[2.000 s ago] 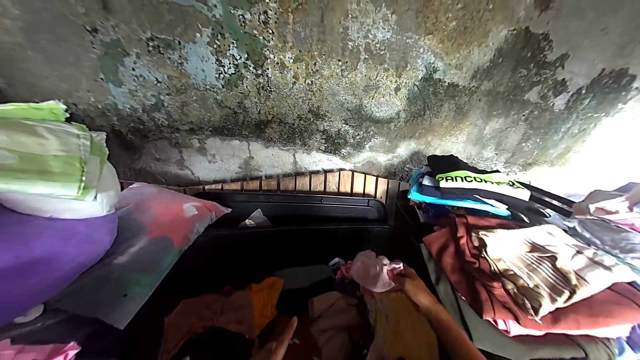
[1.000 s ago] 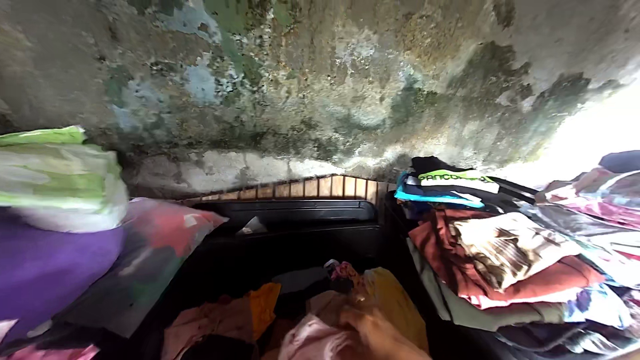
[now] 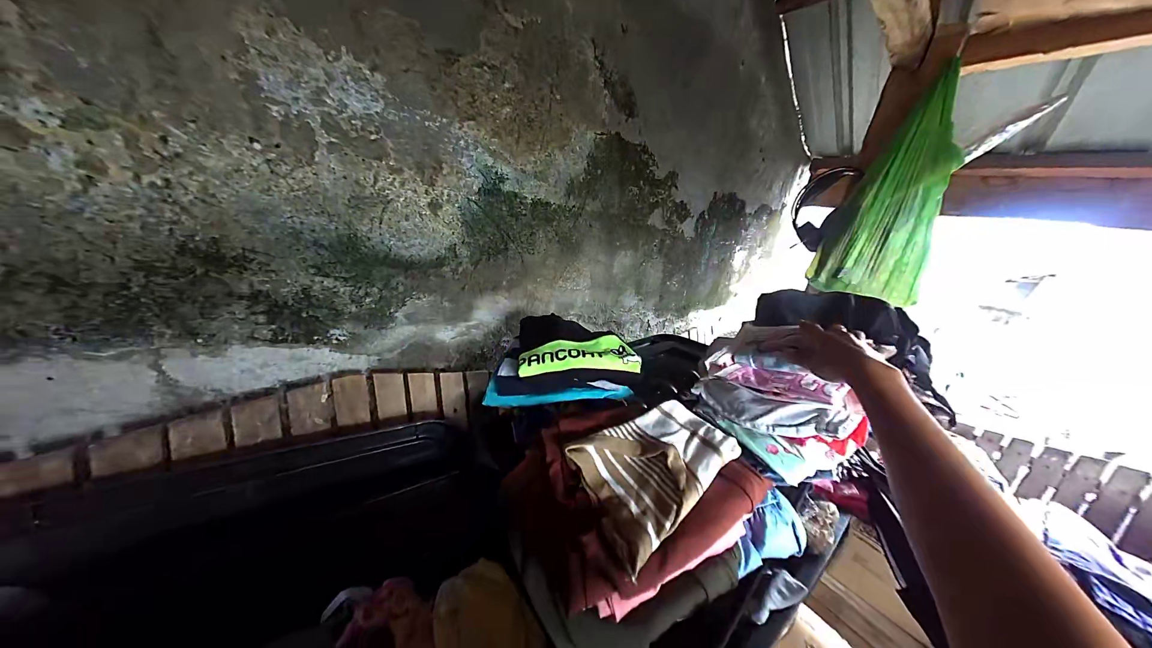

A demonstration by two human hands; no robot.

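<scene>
My right hand [image 3: 832, 351] reaches across the right side and rests on top of a stack of folded pink, grey and teal clothes [image 3: 783, 396]. Whether its fingers hold any cloth cannot be made out. Left of that stack lies a pile of folded clothes with a brown-and-white striped garment [image 3: 648, 468] on top of rust-red cloth [image 3: 576, 531]. Behind it sits a dark folded garment with a lime printed band [image 3: 580, 355]. My left hand is out of view. At the bottom, a yellow-brown garment [image 3: 486, 607] and a pink one [image 3: 391, 612] lie in the dark container.
A black plastic container [image 3: 270, 486] stands against wooden slats [image 3: 310, 408] below a stained concrete wall [image 3: 360, 180]. A green plastic bag [image 3: 895, 198] hangs from a wooden beam at upper right, above a black cloth bundle [image 3: 918, 337]. More clothes lie at lower right.
The view has swung right. My right hand, earlier at a light pink cloth over the container, is now on the stack at the right.
</scene>
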